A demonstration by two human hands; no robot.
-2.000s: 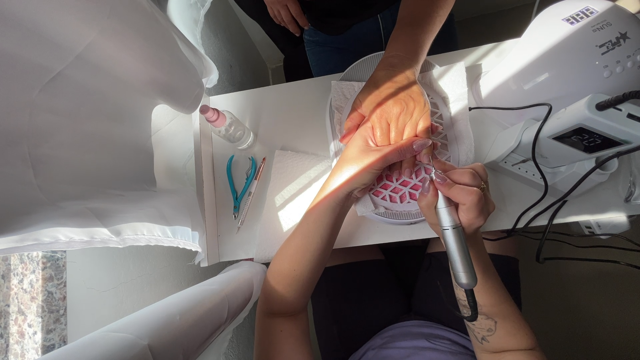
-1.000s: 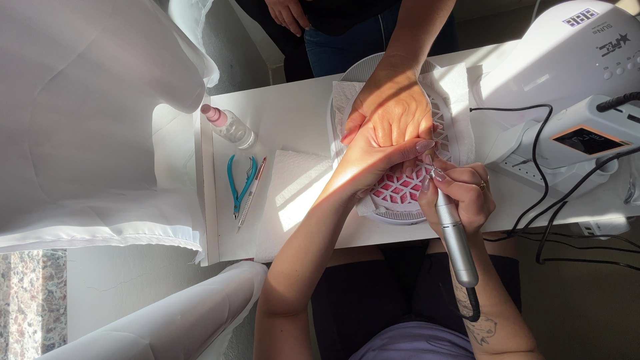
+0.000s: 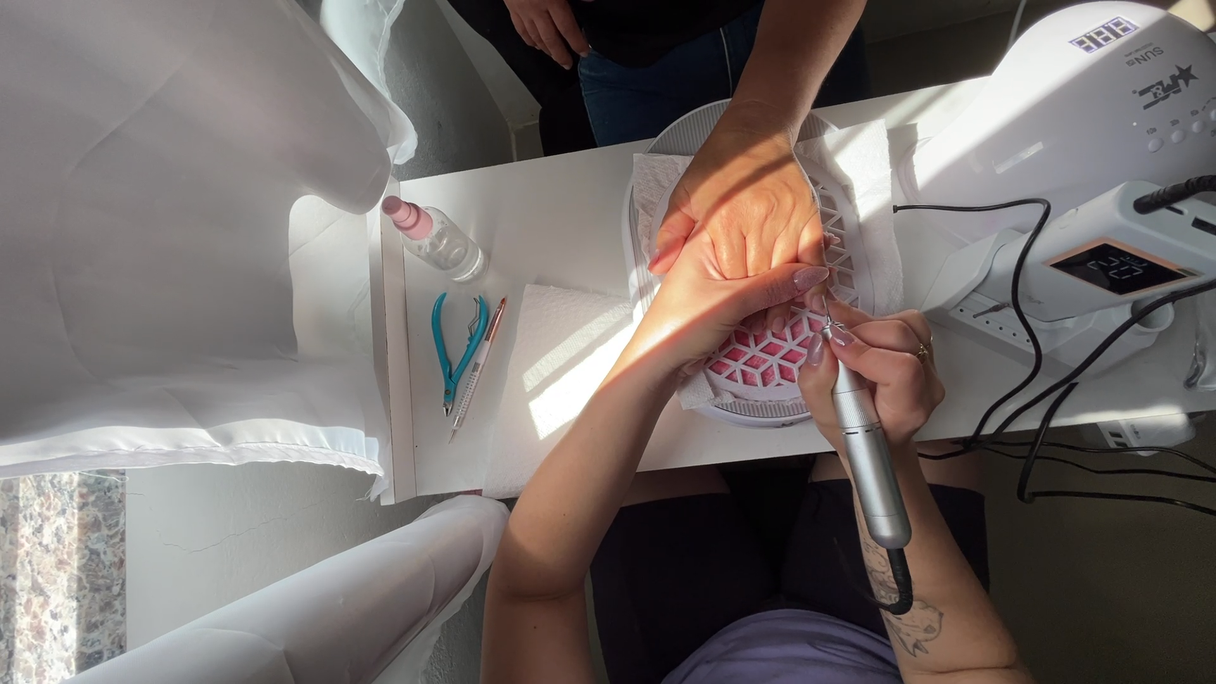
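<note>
My left hand (image 3: 727, 294) holds the fingers of another person's hand (image 3: 746, 204), which reaches in from the top over a round white nail dust collector with a pink-backed lattice grille (image 3: 765, 359). My right hand (image 3: 883, 375) grips a silver electric nail drill handpiece (image 3: 869, 456), its fine bit pointing at a fingertip of that hand. Where exactly the bit touches cannot be told. White paper towel (image 3: 869, 171) lies under the other person's hand on the dust collector.
On the white table (image 3: 560, 209) at left are a clear spray bottle (image 3: 446, 242), turquoise nippers (image 3: 456, 351), a thin brush (image 3: 478, 370) and a paper towel (image 3: 560, 351). At right stand a nail lamp (image 3: 1073, 114), a drill control unit (image 3: 1111, 266) and black cables (image 3: 1031, 328).
</note>
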